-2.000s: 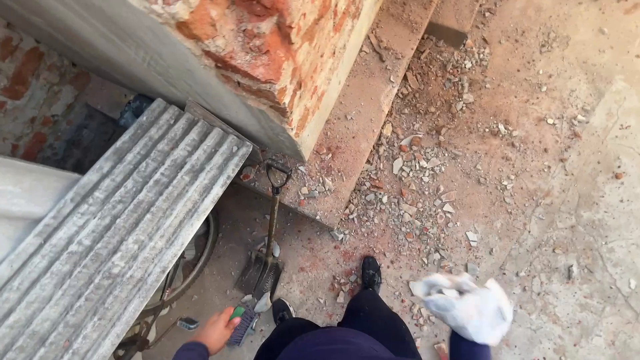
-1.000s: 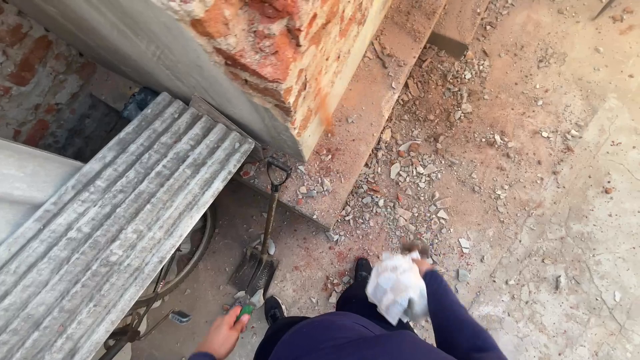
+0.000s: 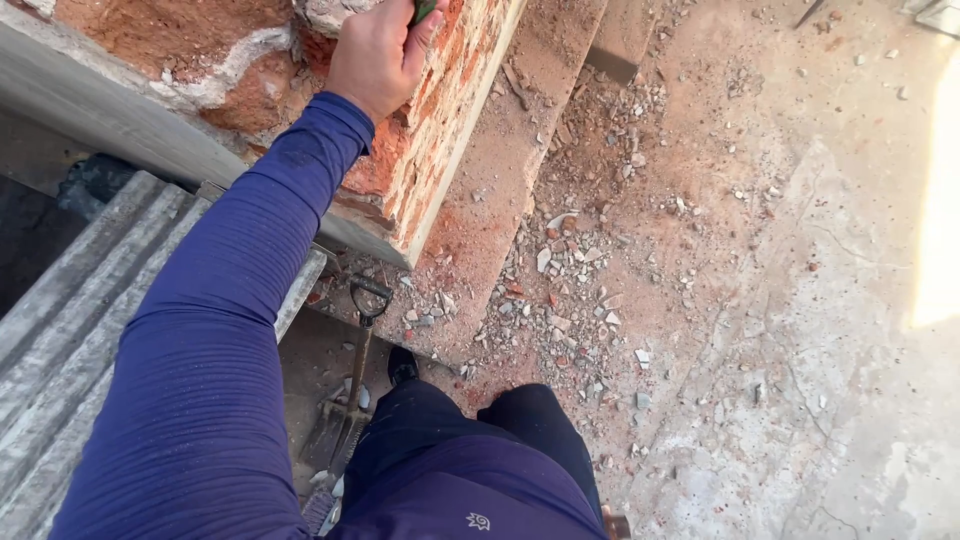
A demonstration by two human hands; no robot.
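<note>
High on the rough exposed-brick top of the wall, my left hand is closed around a green object, mostly cut off by the upper frame edge. The sleeved arm reaches up across the view. Only a sliver of my right hand shows beside my hip at the bottom edge, next to a brown, metallic-looking piece; its grasp is hidden. A shovel with a black D-handle leans near my foot, blade down. A bristled brush head lies below the blade.
Corrugated grey sheets jut in from the left, partly behind my arm. A dusty ledge runs along the wall's foot. Broken plaster and brick rubble covers the ground beside it, and a cracked concrete floor extends right.
My left hand has risen from beside the shovel to the wall top with the green object. My right hand has dropped to the bottom edge; the white cloth-like item near it is out of sight.
</note>
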